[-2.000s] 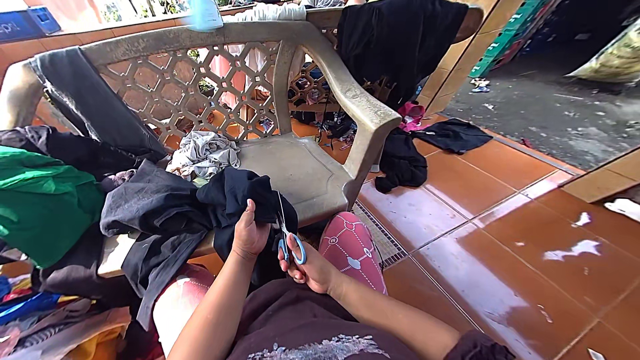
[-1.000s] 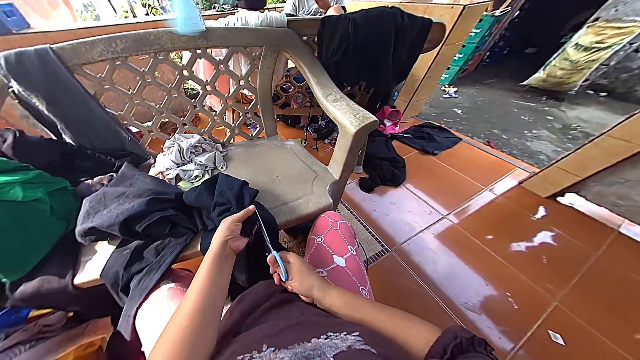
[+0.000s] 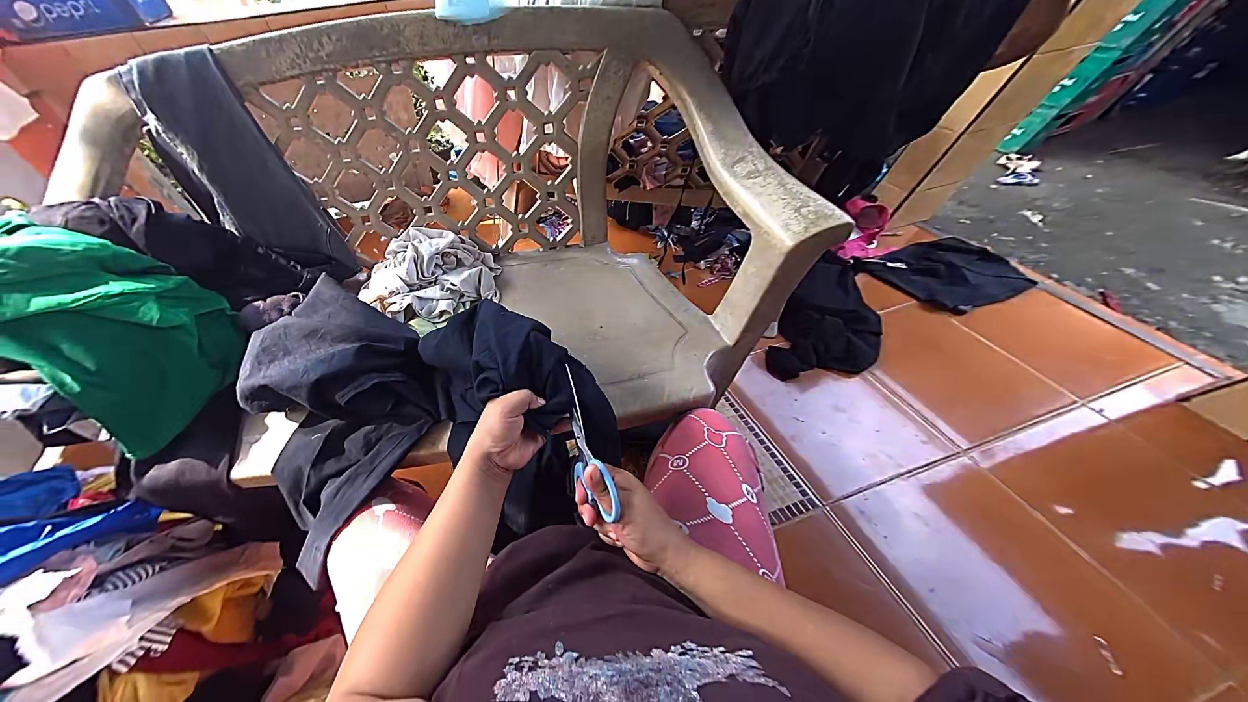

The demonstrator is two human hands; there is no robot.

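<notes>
My left hand (image 3: 509,432) pinches the edge of a dark navy cloth (image 3: 502,356), which is bunched over the front of the bench seat and hangs between my knees. My right hand (image 3: 629,517) holds scissors (image 3: 597,478) by their light blue handles, with the blades pointing up beside the cloth. The blades lie at the cloth's right part, close to my left fingers; whether they are cutting cannot be told. Left of the navy cloth lies a dark grey garment (image 3: 331,351). Behind it sits a crumpled light grey cloth (image 3: 434,273).
A plastic bench (image 3: 614,312) with a lattice back stands before me. Green fabric (image 3: 107,322) and dark clothes pile up at left, above mixed scraps (image 3: 146,604) below. Black garments (image 3: 829,317) lie on the tiled floor at right; black cloth (image 3: 858,78) hangs over the back.
The scissors have turned in my right hand, and their blades now point more steeply upward than a second ago. My left hand still holds the navy cloth.
</notes>
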